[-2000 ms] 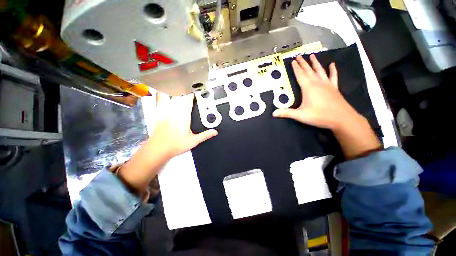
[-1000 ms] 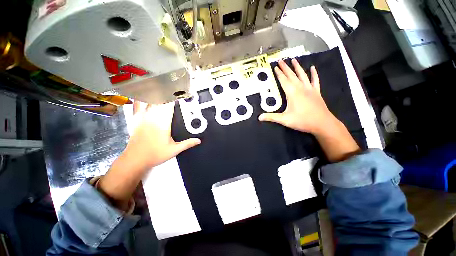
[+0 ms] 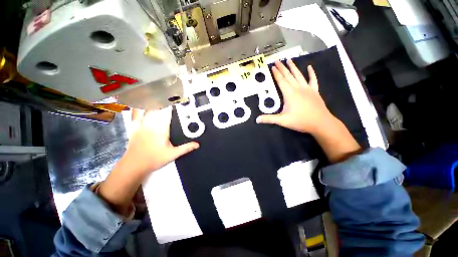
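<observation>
The black fabric panel (image 3: 226,155) lies flat on the white base sheet (image 3: 173,211), with two white rounded-square areas near its lower edge. The yellow-and-white clamp plate (image 3: 233,95) with round dark holes rests on the panel's far part. My left hand (image 3: 155,138) lies flat with fingers apart, on the white sheet and the panel's left edge, its thumb on the fabric. My right hand (image 3: 301,103) lies spread on the fabric, right beside the plate. Neither hand grips anything. The needle area (image 3: 186,55) is partly hidden and blurred.
The pale machine head (image 3: 85,55) with a red logo hangs above and left of the plate. The shiny metal table (image 3: 83,145) is at left. A blue bin (image 3: 432,168) and a brown cardboard box (image 3: 432,211) stand at right, cut off by the edge.
The whole view has shifted, so the machine head, plate and panel appear further left. The hands keep nearly the same places on the cloth. The plate looks unmoved on the panel.
</observation>
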